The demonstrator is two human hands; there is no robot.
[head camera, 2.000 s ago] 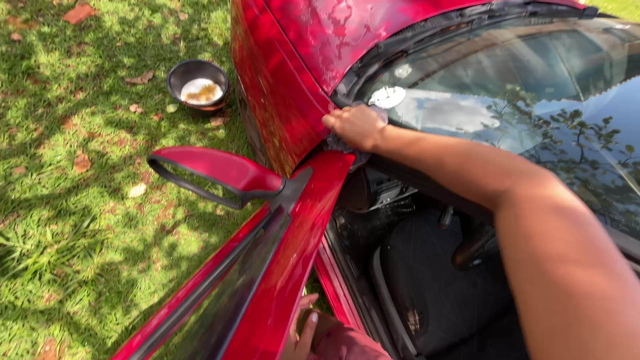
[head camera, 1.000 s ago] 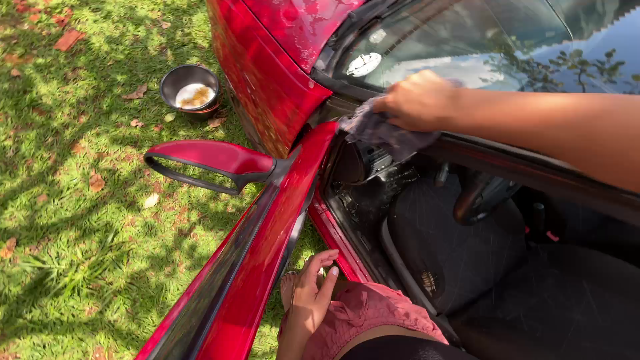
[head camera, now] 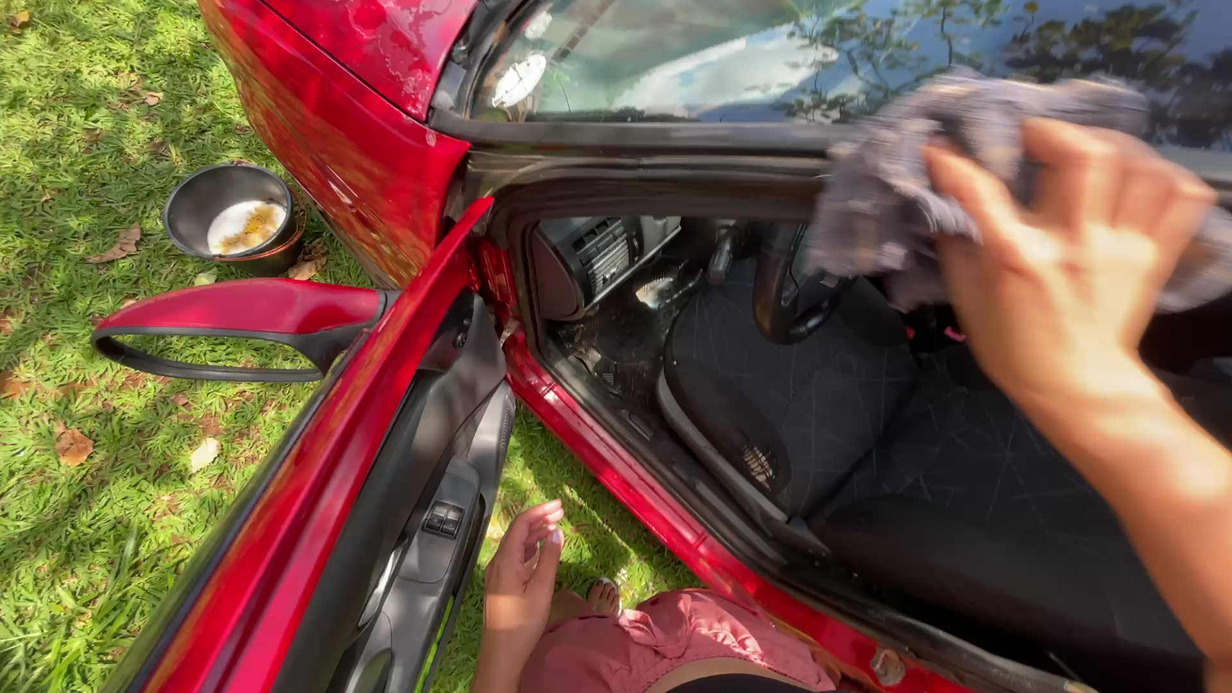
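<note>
A grey cloth [head camera: 895, 183], blurred by motion, is in my right hand [head camera: 1078, 250] at the upper right, over the roof edge and windshield pillar [head camera: 654, 178] of a red car. Behind it is the windshield [head camera: 674, 72], with reflections of sky and branches. Low in the view, my left hand [head camera: 525, 568] holds nothing, its fingers loosely bent, between the open front door [head camera: 375, 423] and the door sill [head camera: 616, 472]. Inside the car are the steering wheel [head camera: 784, 298] and a dark fabric seat [head camera: 780, 375].
On the grass at the left stands a black bucket [head camera: 183, 217] with whitish and brownish contents, beside the front fender [head camera: 337, 135]. The side mirror [head camera: 241, 303] juts out from the door over the grass. Dry leaves [head camera: 72, 445] lie about.
My right hand has moved with the cloth from the front corner of the door opening, along the pillar, to the right. My left hand remains low by the door.
</note>
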